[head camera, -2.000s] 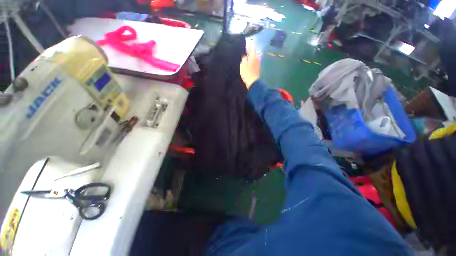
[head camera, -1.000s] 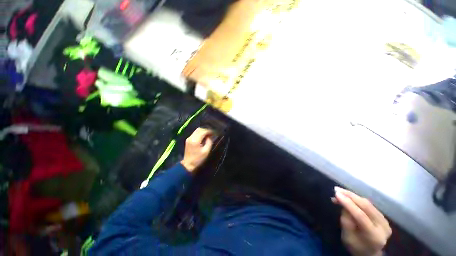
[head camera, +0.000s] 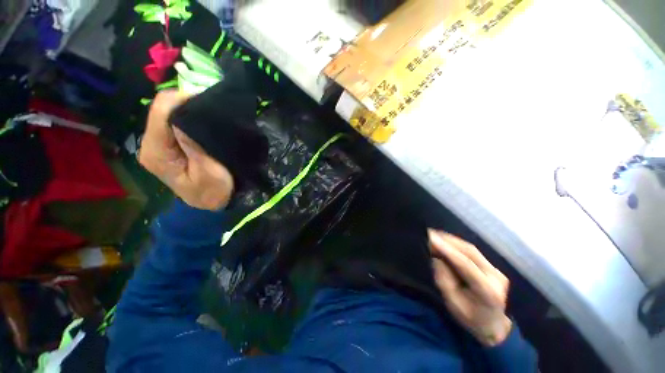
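Note:
My left hand is raised at the left with its fingers closed on a black cloth piece. The piece hangs over a shiny black plastic bag. My right hand is low, beside the front edge of the white table. Its fingers are bent and close together against black material over my lap. Whether the fingers grip this dark material cannot be told.
Taped cardboard covers the table's upper left part. A dark scissor handle shows at the right edge. A neon-green strip lies across the bag. Green scraps and red cloth are at the left.
The view has swung left from the machine head and floor. Over the last second my left hand has moved up and left and now holds black cloth; my right hand has moved up-left, against dark material.

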